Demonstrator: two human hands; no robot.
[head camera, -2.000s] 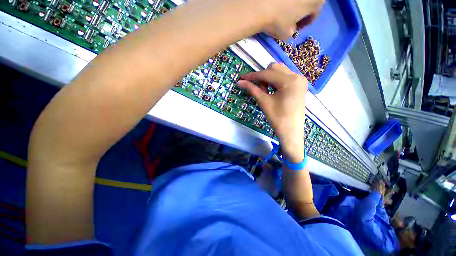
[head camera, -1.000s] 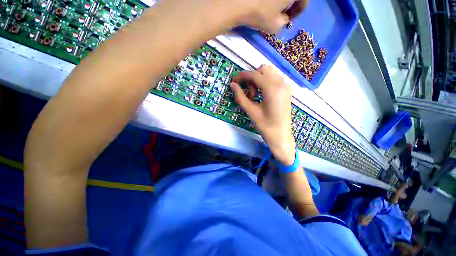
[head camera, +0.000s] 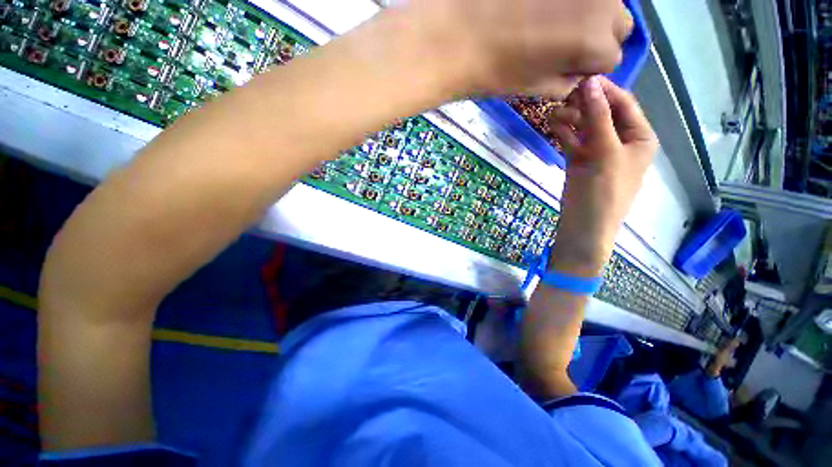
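My left hand (head camera: 556, 46) is over the blue parts tray (head camera: 632, 59), back of the hand up and fingers curled. My right hand (head camera: 602, 128), with a blue band on its wrist, is raised beside it, thumb and fingertips drawn together and meeting or nearly meeting the left fingers. Whether either hand holds a piece is hidden. Small copper-coloured components (head camera: 538, 111) lie in the tray, partly covered by the hands. The green circuit board panels (head camera: 438, 182) run diagonally below, with copper-coloured rings on them; my left forearm covers part of the row.
White rails (head camera: 365, 228) edge the board row. A second blue tray (head camera: 712, 244) stands farther right, and a blue container (head camera: 600, 358) is below the line. Another person in blue (head camera: 670, 420) is at lower right. The dark blue floor has a yellow line (head camera: 214, 340).
My right hand has moved up and right from the boards to the tray, beside my left hand. My left hand has shifted slightly right and down over the tray, covering more components.
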